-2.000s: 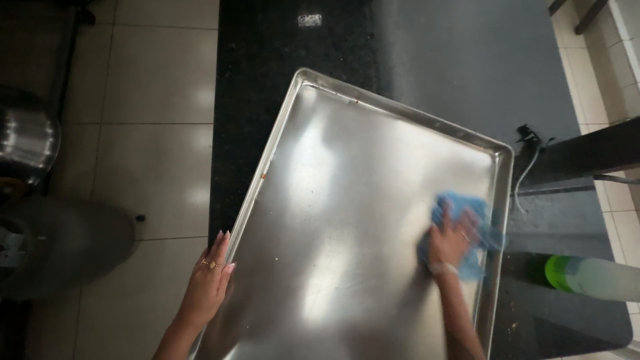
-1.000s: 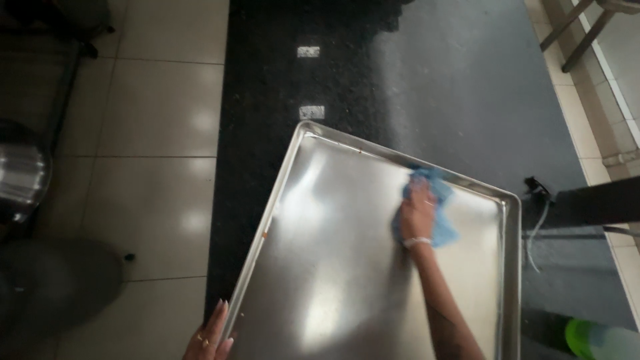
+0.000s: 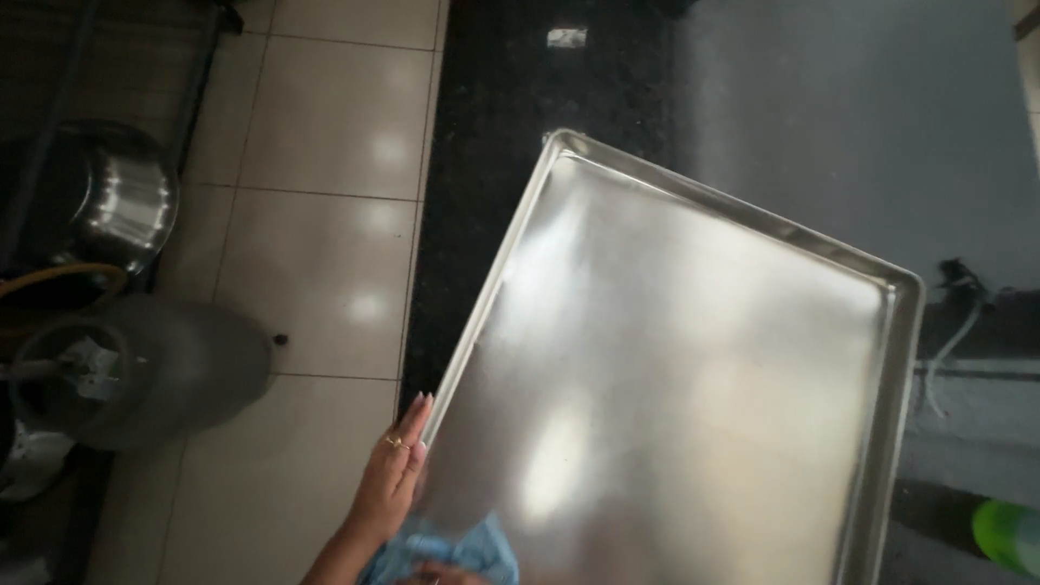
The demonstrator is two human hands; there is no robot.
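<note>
A large rectangular metal baking tray (image 3: pixel 666 366) lies at a slant on the dark stone counter, its raised rim running all round the visible part. With a ring on one finger, my left hand (image 3: pixel 390 479) grips the tray's left rim. Low in the view, my right hand (image 3: pixel 447 574) is on a blue cloth (image 3: pixel 483 548) near the tray's lower left; only part of that hand shows, the rest is cut off by the bottom edge.
Beyond the tray runs the dark counter (image 3: pixel 552 89). A green-based bottle (image 3: pixel 1007 532) lies at the lower right, near a thin cable (image 3: pixel 955 345). Left, over a tiled floor (image 3: pixel 325 276), are a gas cylinder (image 3: pixel 187 370) and a shiny metal pot (image 3: pixel 130 199).
My right hand has moved with the blue cloth from the tray's right and upper part to its lower left. My left hand stays at the left rim.
</note>
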